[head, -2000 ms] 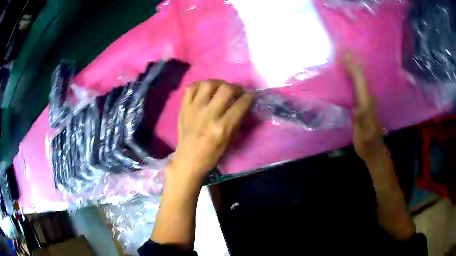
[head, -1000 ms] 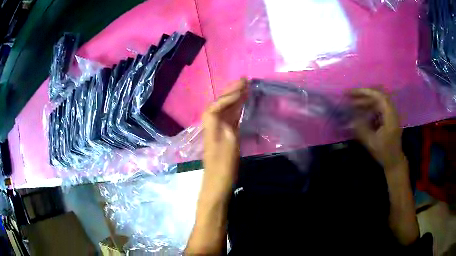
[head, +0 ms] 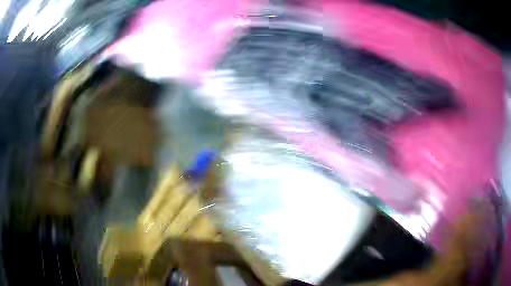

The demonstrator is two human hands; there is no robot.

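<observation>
The view is strongly blurred. Bagged brackets (head: pixel 336 78) lie as a dark, glossy nested group on the pink sheet (head: pixel 476 120), across the upper middle and right. My left hand (head: pixel 468 240) is a smeared skin-coloured shape at the lower right edge, with its forearm along the bottom. Its fingers and anything in them cannot be made out. A dark, shiny thing runs along the right edge beside it, too blurred to name. My right hand is not in view.
An open carton with a bright white liner (head: pixel 297 215) stands below the sheet's edge at lower middle. Brown cardboard (head: pixel 168 204) and a small blue thing (head: pixel 203 163) are left of it. More brown shapes (head: pixel 120 128) lie at left.
The view has swung to the left, so the bagged group and lined carton now sit further right. The white bag stack and my right hand have left the picture.
</observation>
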